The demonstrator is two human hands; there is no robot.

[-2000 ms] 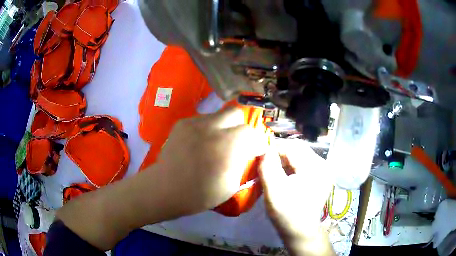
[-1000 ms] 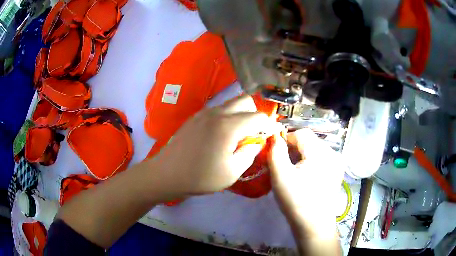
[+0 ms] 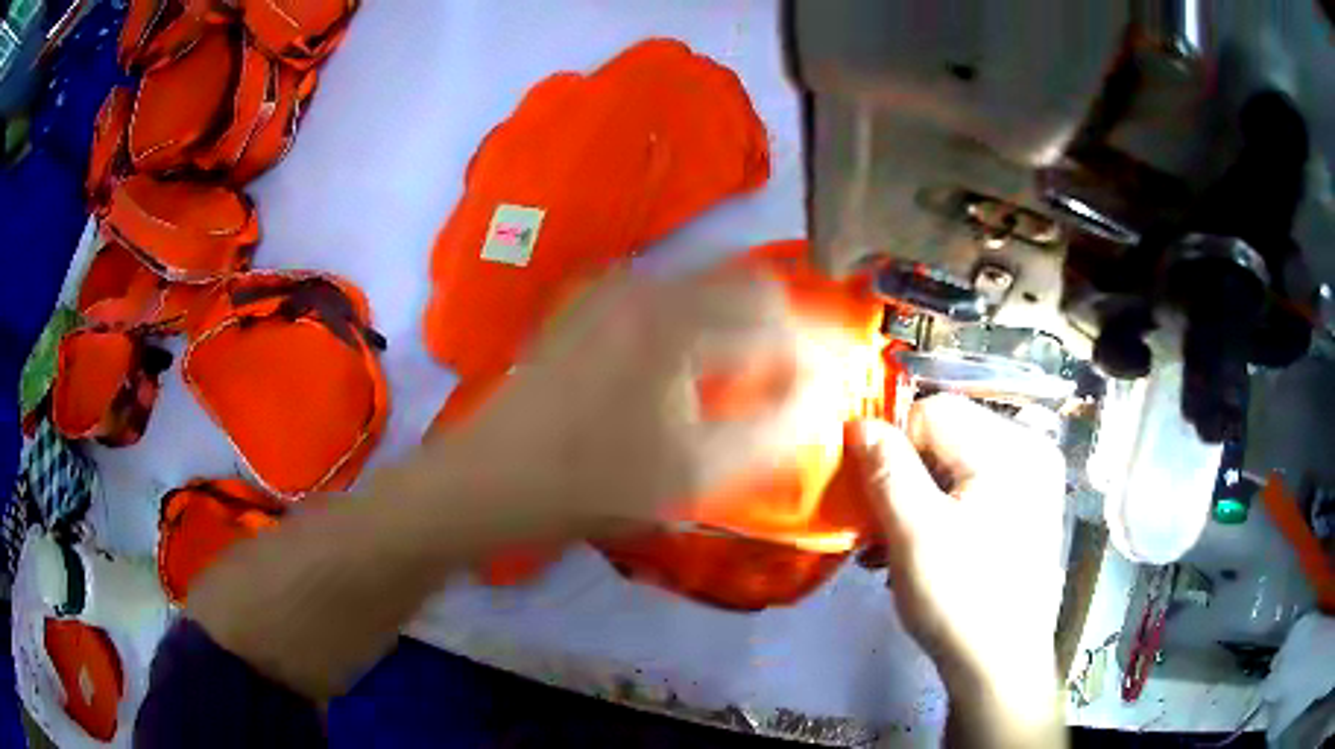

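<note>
An orange pouch body (image 3: 732,563) lies under the grey sewing machine head (image 3: 937,161), its upper right edge at the brightly lit presser foot (image 3: 911,325). My right hand (image 3: 974,534) holds the pouch's right edge just below the presser foot, thumb on the fabric. My left hand (image 3: 630,410) is blurred over the pouch's left part; whether its fingers grip the fabric cannot be told. The needle is lost in the glare. Flat orange panels (image 3: 615,161), one with a white woven label (image 3: 513,234), lie behind my left hand.
Sewn orange pouches (image 3: 286,395) are piled along the left. A white spool (image 3: 125,593) stands at lower left. A red-handled tool (image 3: 1146,632) and a wooden stick (image 3: 1081,585) lie at lower right. The worn table edge (image 3: 630,688) runs in front.
The view has shifted, with the machine now further right. My left hand has moved away from my right hand, and more of the lit orange fabric shows between them.
</note>
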